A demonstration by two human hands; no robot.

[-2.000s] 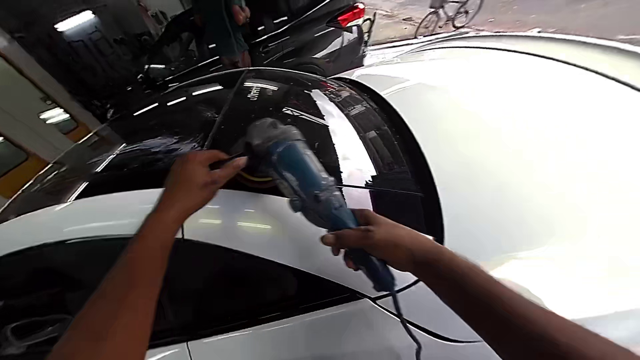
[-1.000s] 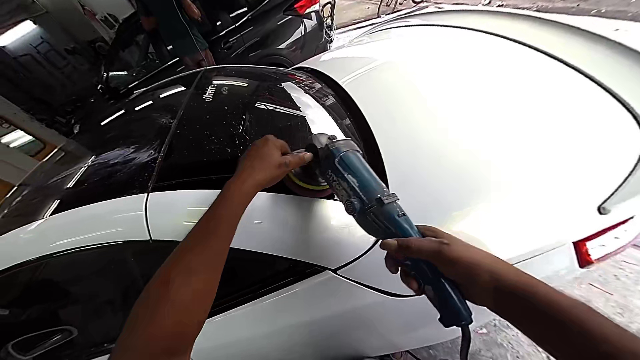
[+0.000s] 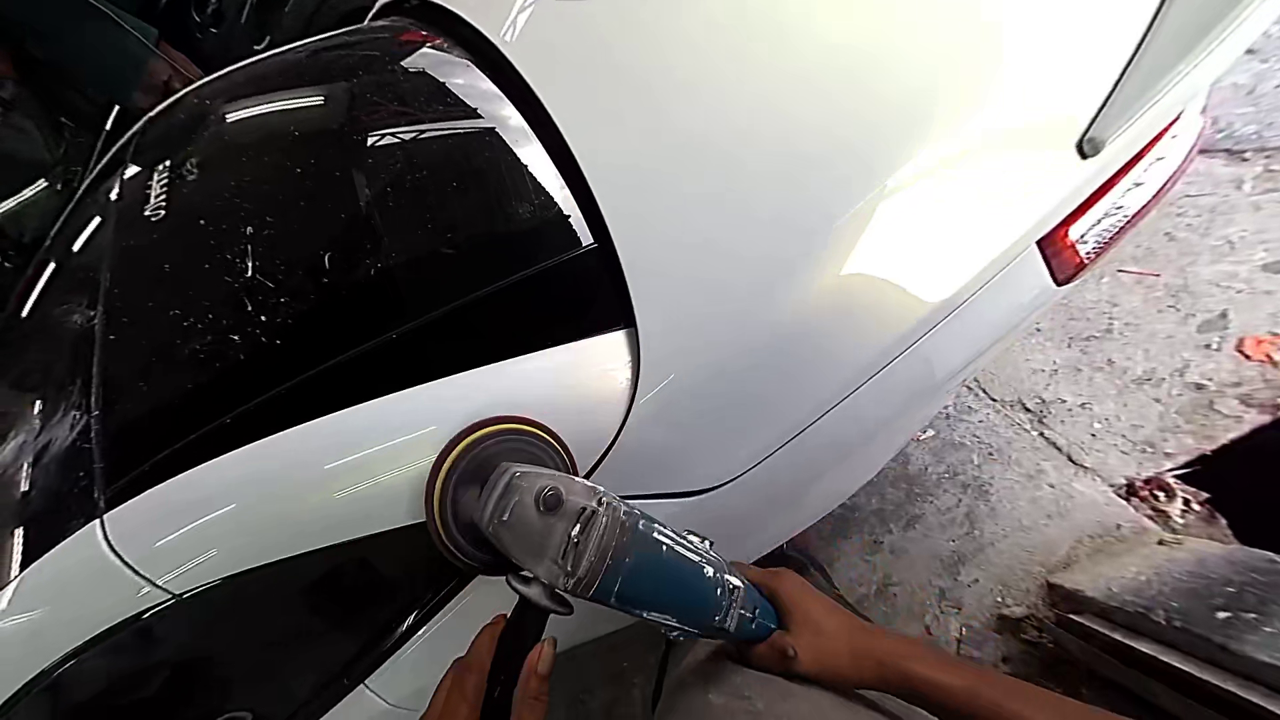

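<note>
A blue rotary polisher (image 3: 665, 570) with a worn grey metal head lies across the white rear pillar (image 3: 390, 425) of a car, beside the side window. Its round pad (image 3: 500, 440), with a yellow ring and dark red edge, is at the painted pillar below the dark rear glass (image 3: 300, 250). My left hand (image 3: 490, 672) is wrapped around the black side handle (image 3: 520, 640) at the bottom of the view. My right hand (image 3: 800, 628) grips the rear of the blue body; part of that grip is hidden behind the tool.
The white trunk lid (image 3: 720, 200) spreads to the right, with a red and clear tail light (image 3: 1120, 205) at its edge. Rough concrete floor (image 3: 960, 480) and a grey ledge (image 3: 1160, 620) lie at the lower right. Part of another person (image 3: 165, 75) shows at the upper left.
The polisher has moved off the rear glass edge down onto the white pillar. My left hand, earlier at the tool's head, is now below it on the side handle. The view has turned toward the car's rear.
</note>
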